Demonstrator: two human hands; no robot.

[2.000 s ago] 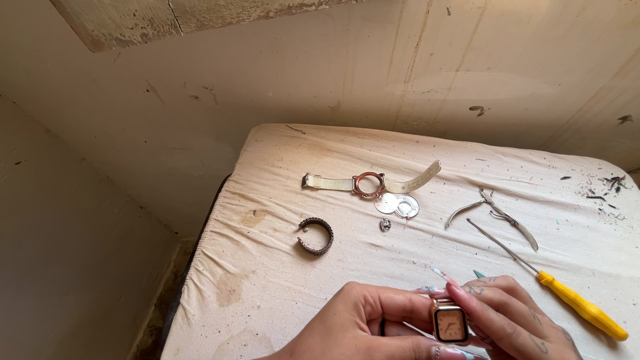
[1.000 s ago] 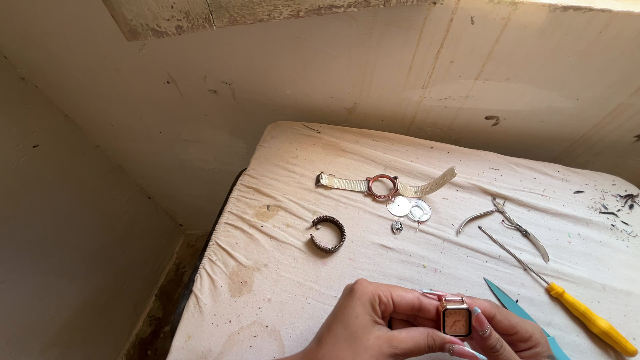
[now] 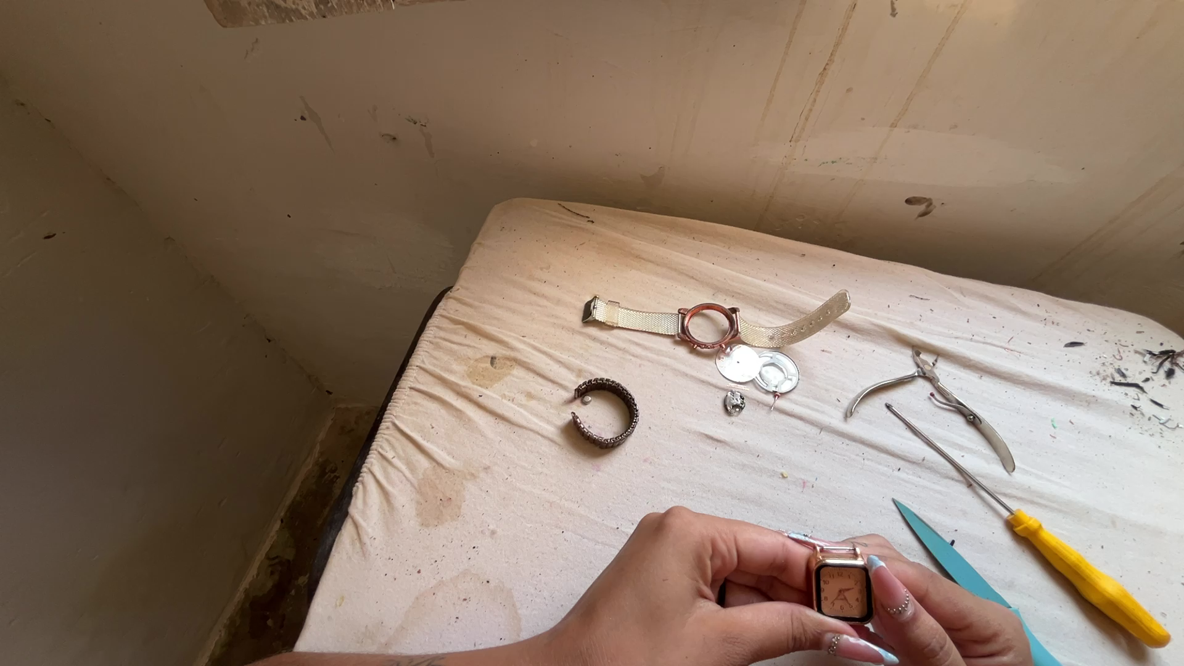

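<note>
Near the bottom edge, my left hand [image 3: 712, 592] and my right hand [image 3: 953, 610] together hold a small square rose-gold watch case [image 3: 842, 590], its dial facing up toward the camera. My fingers grip it from both sides, and no strap shows on its upper lugs. Beyond my hands lie an empty round copper-coloured watch case [image 3: 709, 326] on a pale mesh strap [image 3: 643, 319], two thin metal discs [image 3: 738, 363] and a small watch movement part [image 3: 733, 402]. Left of these is a curved dark metal watch bracelet [image 3: 632, 407].
A yellow-handled screwdriver [image 3: 1091, 578] and metal nippers [image 3: 962, 402] lie on the right of the cloth-covered table [image 3: 444, 444]. A teal blade [image 3: 953, 555] points out beside my right hand. Dark scraps [image 3: 1161, 361] are scattered at the far right. A wall [image 3: 601, 120] stands behind.
The watch case stays between both hands. The teal blade, barely visible beside my right hand two seconds ago, now shows much more. The view has shifted left.
</note>
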